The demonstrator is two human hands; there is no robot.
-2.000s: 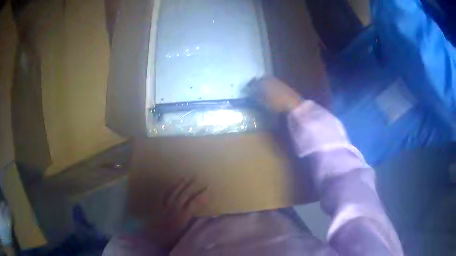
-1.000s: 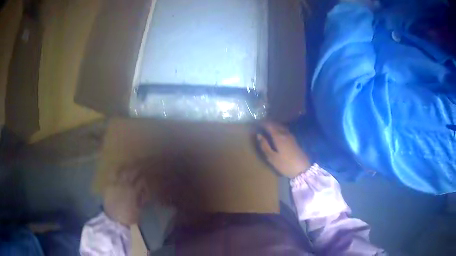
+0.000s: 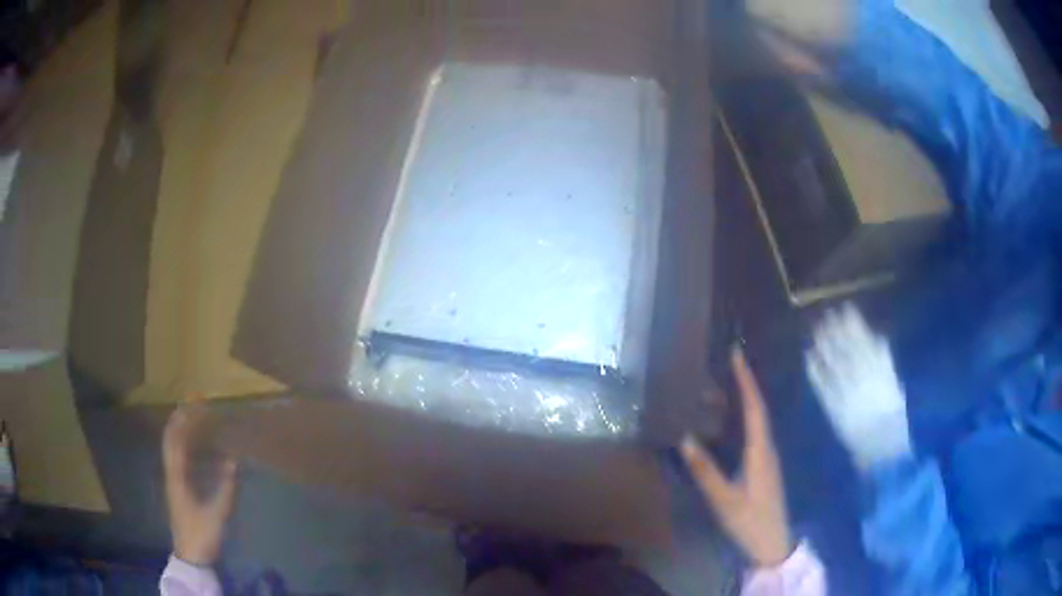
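An open carton (image 3: 291, 233) lies in front of me with its brown flaps spread. Inside it is a flat pale packed product (image 3: 512, 221) in shiny wrinkled plastic, with a dark line across its near end. My left hand (image 3: 200, 489) is at the near left corner of the carton, fingers apart, beside the near flap. My right hand (image 3: 745, 472) is at the near right corner, thumb and fingers spread, with nothing seen in it. Blur hides whether either hand touches the cardboard.
A person in a blue smock stands close on the right, with a white-gloved hand (image 3: 859, 384) near my right hand. Another open carton (image 3: 804, 175) is at the upper right. A large closed-looking carton (image 3: 186, 221) stands on the left.
The whole carton now shows farther from me in view. My hands have moved from its near flap to the corners. The blue-sleeved person's gloved hand has come into view.
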